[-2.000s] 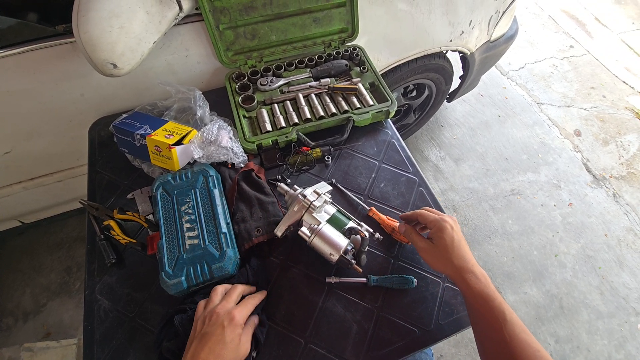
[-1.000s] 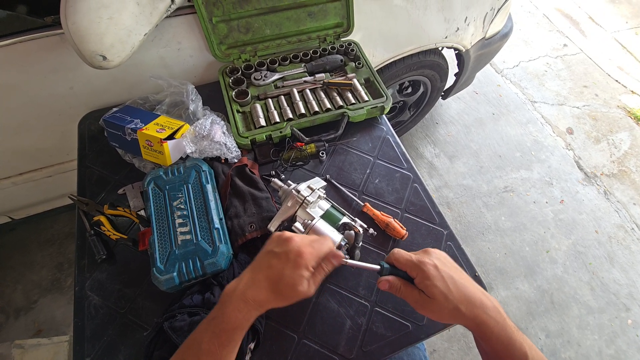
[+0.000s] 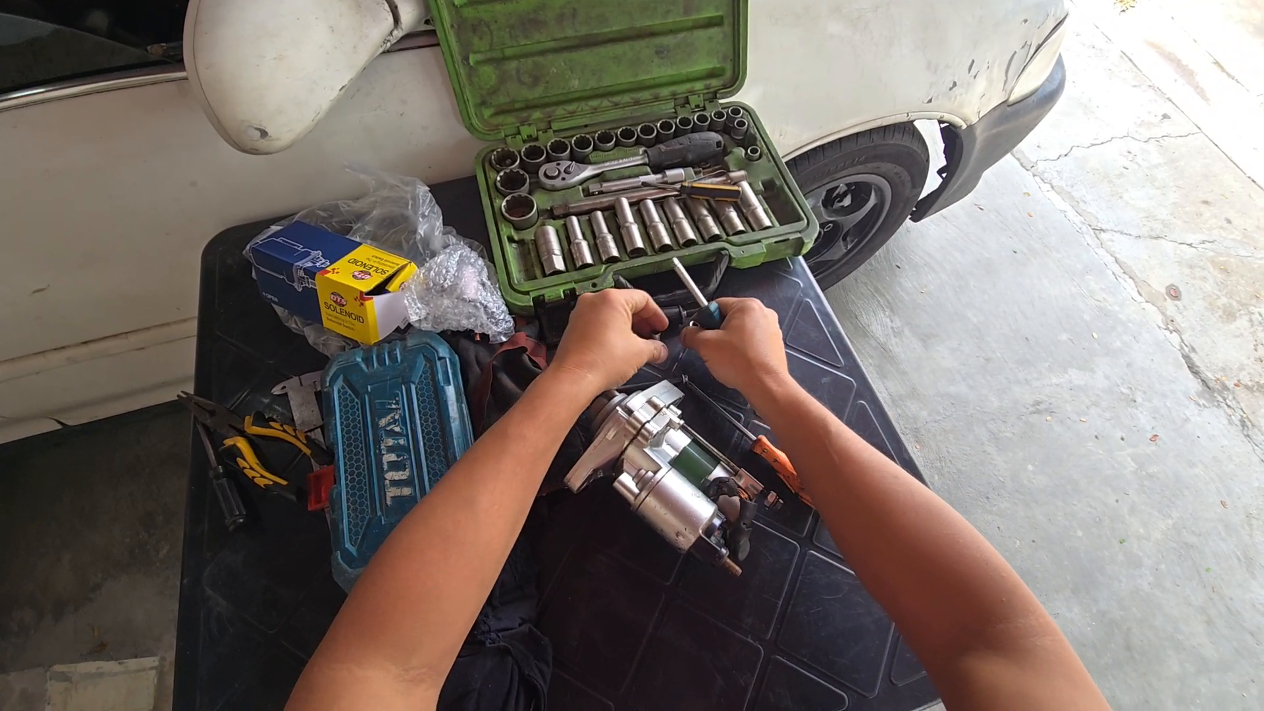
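Note:
My right hand (image 3: 741, 341) is closed on the teal handle of a screwdriver (image 3: 692, 283), whose metal shaft points up and to the left. Beside it, my left hand (image 3: 614, 336) has its thumb and forefinger curled near a small dark part at the front of the socket set case; whether it grips that part is unclear. Below both hands a starter motor (image 3: 660, 472) with a silver housing lies on the black table, clear of my fingers. An orange-handled screwdriver (image 3: 775, 464) lies to its right, partly behind my right forearm.
An open green socket set case (image 3: 647, 275) stands at the back. To the left are a solenoid box (image 3: 326, 279) in plastic wrap, a teal plastic case (image 3: 400, 444), yellow-black pliers (image 3: 259, 444) and a small screwdriver (image 3: 228, 494). A white car (image 3: 118, 227) stands behind the table (image 3: 681, 642).
My right hand has carried the teal screwdriver from beside the starter motor up toward the socket case. My left hand has left the motor and moved up too. Two seconds ago that screwdriver lay on the table.

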